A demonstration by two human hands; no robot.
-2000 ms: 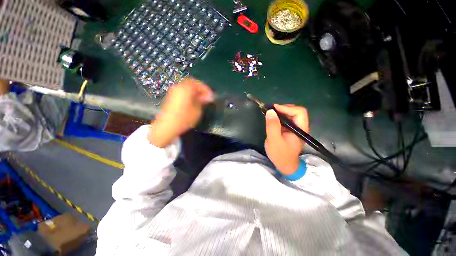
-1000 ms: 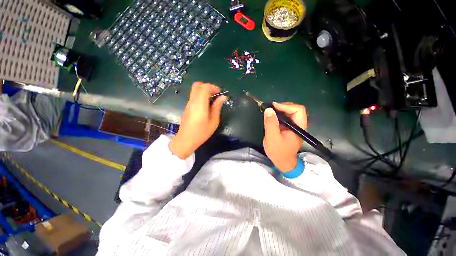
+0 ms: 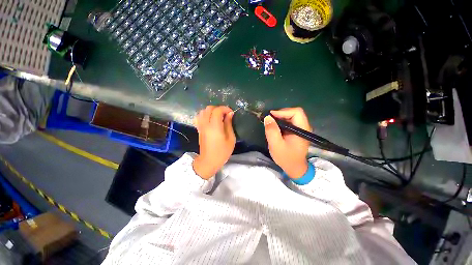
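My right hand (image 3: 289, 141) holds the black soldering iron (image 3: 305, 134), its thin metal tip pointing left at a tiny whitish-blue board (image 3: 241, 104) on the mat. My left hand (image 3: 215, 135) is just left of the board, fingertips pinched on a thin strand, probably solder wire (image 3: 235, 111), whose end is close to the iron's tip. Whether tip and wire touch the board is too small to tell. A loose pile of wired components (image 3: 262, 61) lies beyond the hands. The clear blister tray (image 3: 171, 39) with small parts in its pockets lies at the upper left.
A yellow tin (image 3: 309, 18) and a red oval item (image 3: 265, 16) stand beyond the pile. Black soldering equipment (image 3: 383, 106) with cables is at the right. A solder reel (image 3: 61, 41) and perforated board (image 3: 26, 36) are far left. A blue bin (image 3: 132, 132) is beside the bench edge.
My left hand has come in from the left and now pinches a strand at the board. The iron's tip has moved left to the board. The view has shifted slightly.
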